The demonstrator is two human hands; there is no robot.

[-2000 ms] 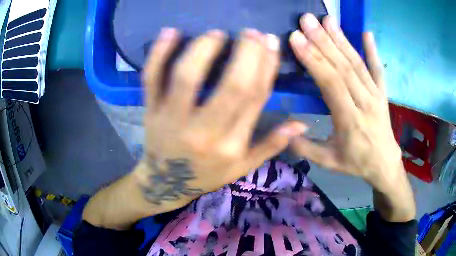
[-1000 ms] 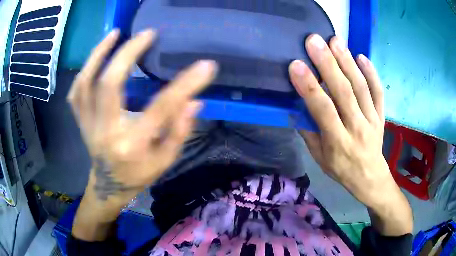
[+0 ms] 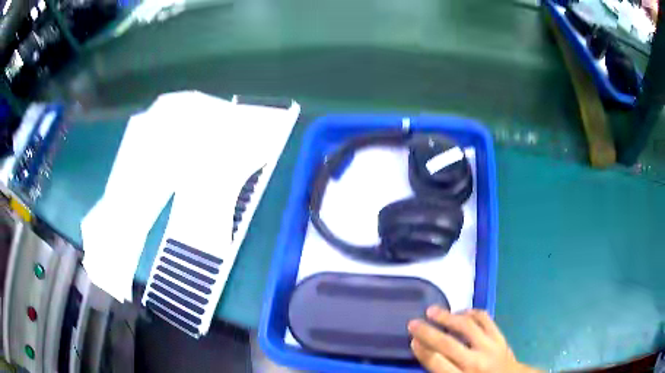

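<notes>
The black oval base unit [image 3: 357, 317] lies in the near end of the blue tray [image 3: 490, 218], with two long dark strips visible on its upper face. My right hand [image 3: 463, 341] rests its fingertips on the right end of the base unit, fingers slightly apart. Over-ear headphones [image 3: 421, 227] lie behind it on the white tray lining [image 3: 350, 200], with a small white label on one cup. The pad sheet [image 3: 186, 280] with rows of dark strips lies left of the tray. My left hand is not in view.
White backing paper [image 3: 157, 153] overlaps the pad sheet on the teal bench [image 3: 576, 255]. A green conveyor [image 3: 350, 58] runs behind. Another blue tray [image 3: 605, 80] with dark items is at the upper right. A pale machine with green and red buttons [image 3: 31, 313] stands at the lower left.
The view has tilted up and now shows the whole tray and headphones. My left hand has left the picture. My right hand remains at the base unit's right end.
</notes>
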